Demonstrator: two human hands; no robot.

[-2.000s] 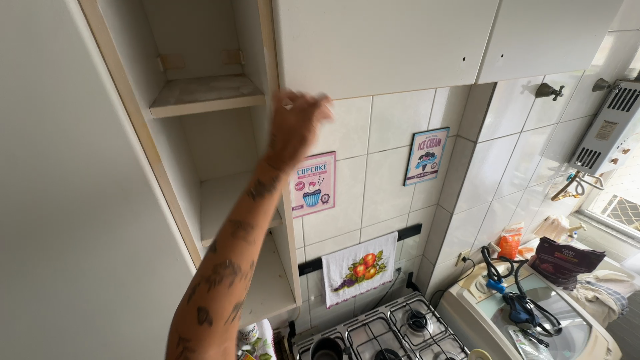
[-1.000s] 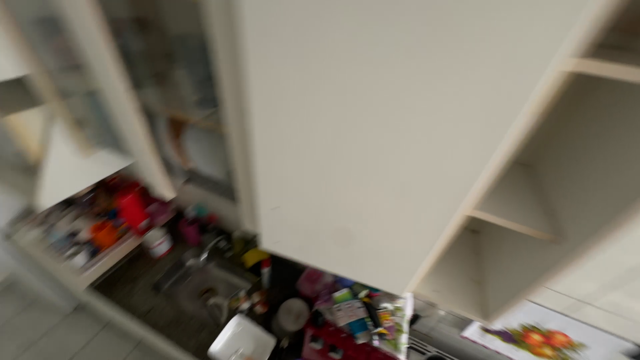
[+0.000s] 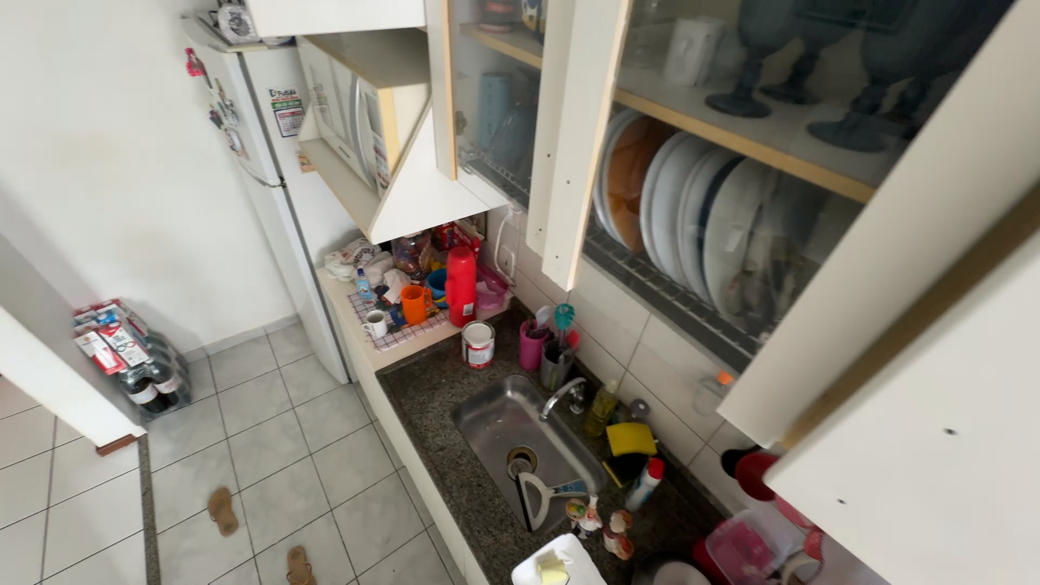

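Note:
Neither my left hand nor my right hand shows in the head view. Below the wall cabinets lies a stainless steel sink [image 3: 528,447] with a squeegee [image 3: 543,497] resting in it. Beyond the sink, a metal can [image 3: 478,344] stands on the granite counter near a red thermos [image 3: 461,286]. Utensils stand in a pink cup [image 3: 533,346] and a grey holder [image 3: 556,362]. Plates [image 3: 674,203] stand upright in a rack behind the cabinet glass. A yellow sponge or cloth [image 3: 631,439] sits behind the sink beside a soap bottle [image 3: 601,409].
Cabinet doors [image 3: 926,455] hang close on the right. A microwave [image 3: 366,114] sits on a wall shelf near the refrigerator [image 3: 313,211]. Sandals [image 3: 222,511] and packed bottles [image 3: 150,382] are on the tiled floor. Small figurines [image 3: 617,534] stand at the counter's near end.
The view has swung from the stove and open shelves to the sink and refrigerator. The tattooed arm raised by the shelves two seconds ago is out of view.

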